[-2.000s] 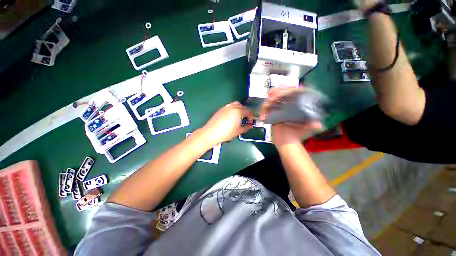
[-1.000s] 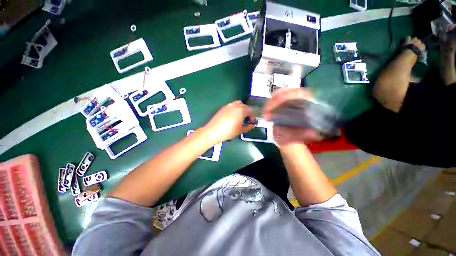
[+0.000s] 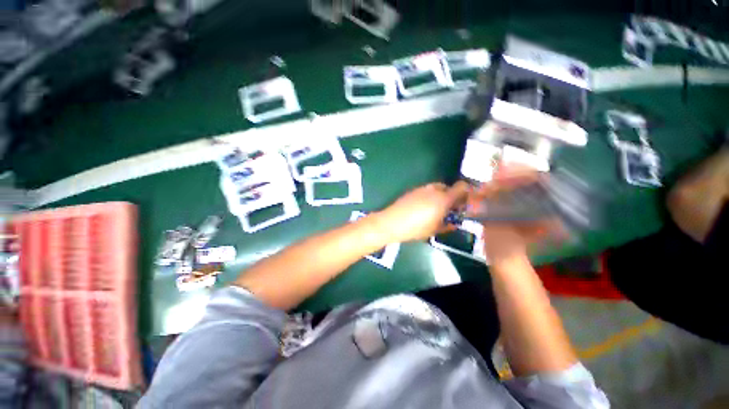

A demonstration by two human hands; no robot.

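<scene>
My right hand point(image 3: 515, 209) is closed around the grey electric screwdriver point(image 3: 563, 204), blurred by motion. The screwdriver lies sideways with its tip end toward my left hand. My left hand point(image 3: 436, 209) is at the white plastic housing point(image 3: 468, 243), its fingers near the screwdriver tip and a small dark-blue part; their exact grip is hidden. Another housing point(image 3: 388, 252) lies under my left forearm. The white screw feeder point(image 3: 539, 120) stands just beyond my hands, its low front step close to my right hand.
Several housings point(image 3: 260, 192) lie stacked at left, others point(image 3: 269, 101) beyond the white line. Small oblong panels point(image 3: 214, 256) lie in a loose pile near the pink-red compartment tray point(image 3: 132, 295). More housings point(image 3: 638, 164) lie right of the feeder. A person's arm point(image 3: 699, 196) is at the right edge.
The view has turned left, so everything sits further right and the whole tray shows. My hands stay together at the housing. The neighbouring person's arm, first raised beside the feeder, has drawn back.
</scene>
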